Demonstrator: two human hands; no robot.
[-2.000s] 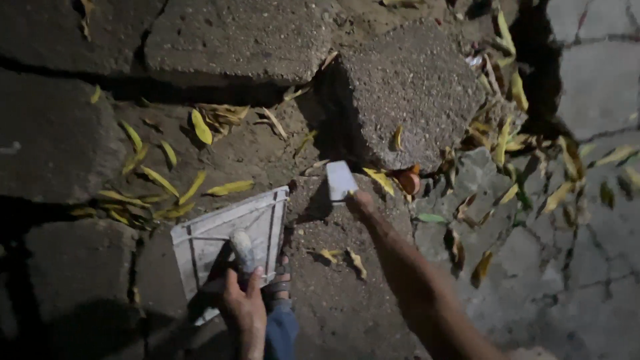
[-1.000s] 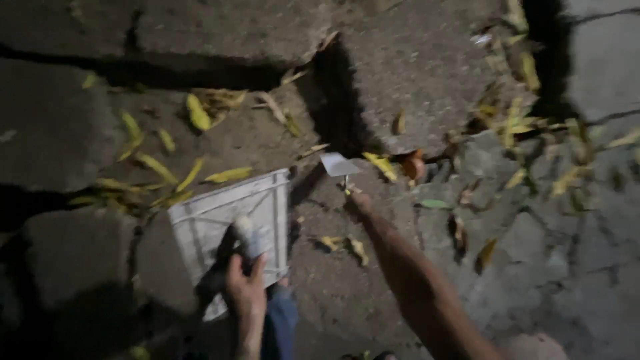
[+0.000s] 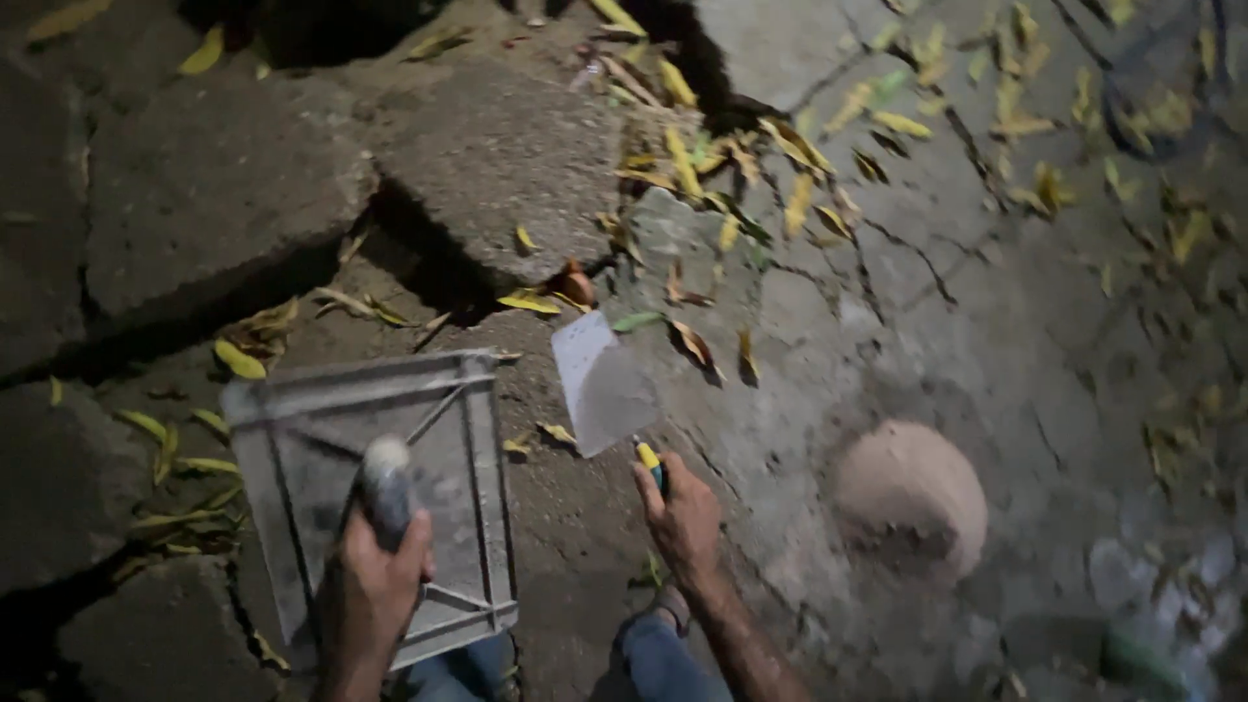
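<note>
My left hand (image 3: pixel 385 570) grips the rounded handle of a square plasterer's hawk (image 3: pixel 453 526), whose ribbed, grey-smeared face is turned up towards me at lower left. To its right, my right hand (image 3: pixel 682 512) is closed on the yellow and green handle of a pointing trowel (image 3: pixel 609 385). The trowel's pale blade points up and away, a darker patch over its right half. A gap separates the blade from the hawk.
A mound of light brown material (image 3: pixel 916 487) sits on the cracked concrete at right. Uneven broken slabs (image 3: pixel 487 156) with deep dark gaps lie ahead and left. Yellow leaves (image 3: pixel 687 161) are scattered about. A shoe (image 3: pixel 671 606) shows below my right hand.
The view has shifted right, bringing the mound into sight. My right hand with the trowel has come lower, more level with the hawk; both hands keep their hold.
</note>
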